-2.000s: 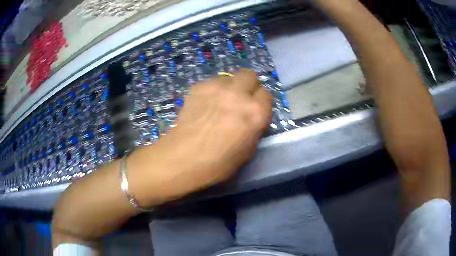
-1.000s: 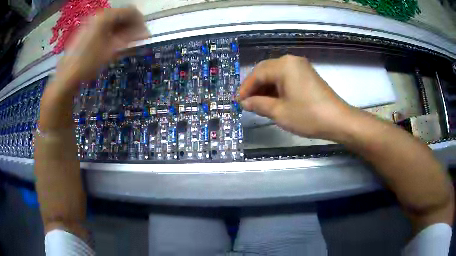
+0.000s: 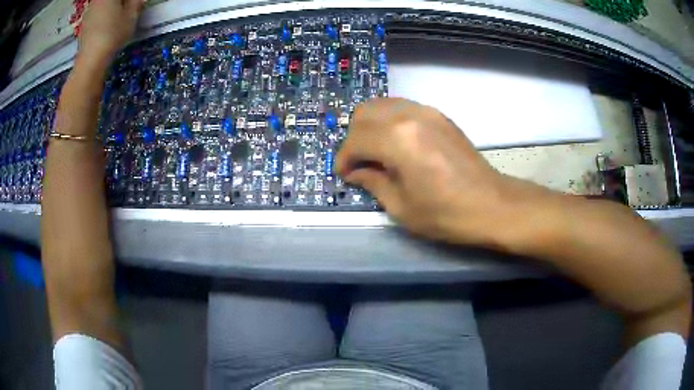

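Observation:
A dark circuit board panel point(image 3: 251, 91) lies between the rails, with rows of blue parts. Two red components point(image 3: 343, 65) stand in its upper row near the right end. My right hand point(image 3: 403, 164) is over the panel's lower right end, thumb and fingers bent close together; whether a small part is between them cannot be told. My left hand point(image 3: 112, 24) is at the top left, beside the red component pile point(image 3: 79, 11); its fingers are small and partly cut off by the top edge, so its grip cannot be told.
The near rail point(image 3: 251, 244) runs across in front of me, and the far rail point(image 3: 205, 17) curves behind the panel. A white sheet point(image 3: 517, 99) lies right of the panel. A metal block point(image 3: 645, 187) stands at the right. A green component pile point(image 3: 618, 9) is at the top right.
My left hand has moved from over the panel to the far ledge by the red pile. My right hand has gone from the panel's right edge onto its lower right end. The view has shifted.

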